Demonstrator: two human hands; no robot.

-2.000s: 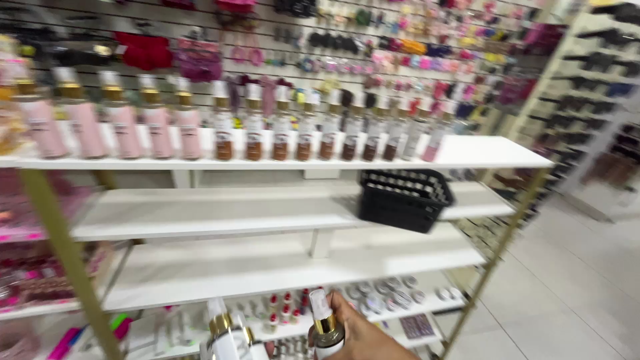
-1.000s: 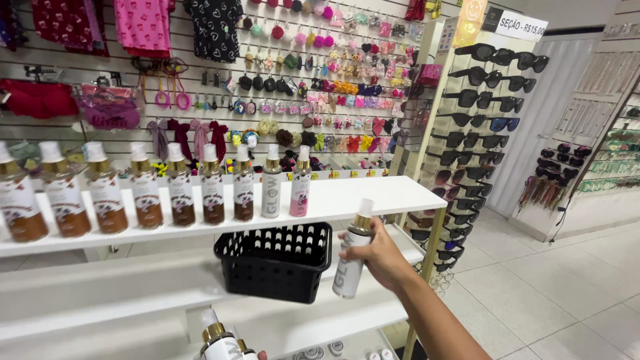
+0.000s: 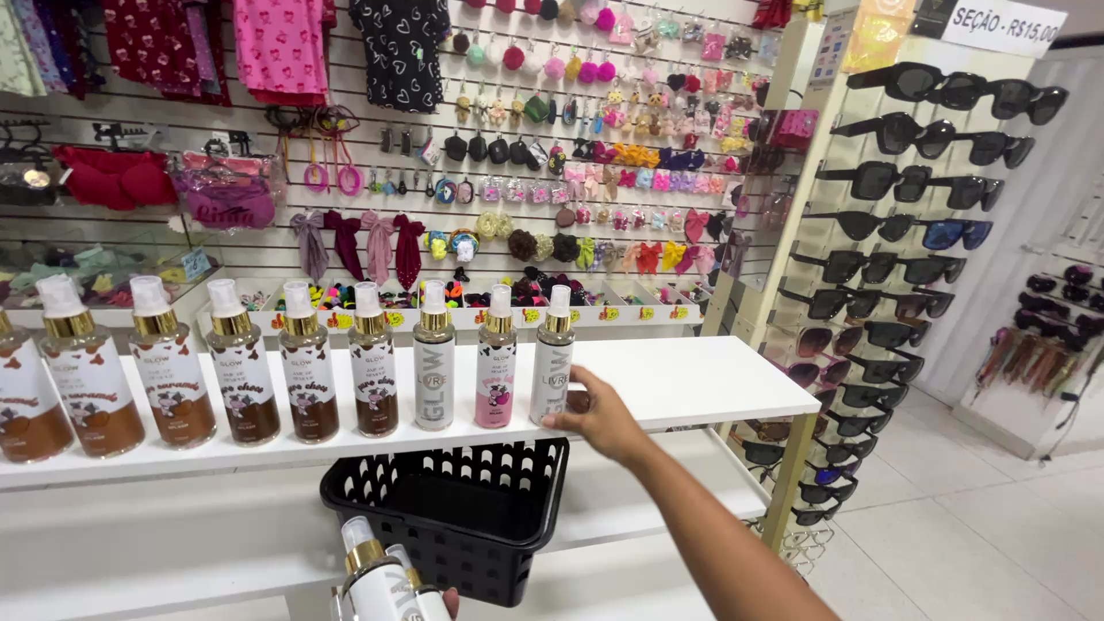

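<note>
My right hand (image 3: pixel 595 418) grips a white-labelled spray bottle (image 3: pixel 554 358) at the right end of the bottle row on the top white shelf (image 3: pixel 673 379). Just left of it stand a pink-bottomed spray bottle (image 3: pixel 495 371), another white-labelled bottle (image 3: pixel 433 371) and several brown ones, such as one with a gold collar (image 3: pixel 375 375). At the bottom edge my left hand (image 3: pixel 451 601), mostly hidden, holds white-labelled spray bottles (image 3: pixel 379 582) in front of the black plastic basket (image 3: pixel 457 517).
The black basket sits on the shelf below the top one. A gold shelf post (image 3: pixel 789 483) stands at the right, beside a rack of sunglasses (image 3: pixel 897 181). Hair accessories and clothes hang on the slatted wall (image 3: pixel 517 194) behind. Tiled floor (image 3: pixel 940 517) shows at right.
My right hand has brought its white-labelled bottle from the air over the basket's right side up to the top shelf, beside the pink one. The view has shifted to the right since two seconds ago.
</note>
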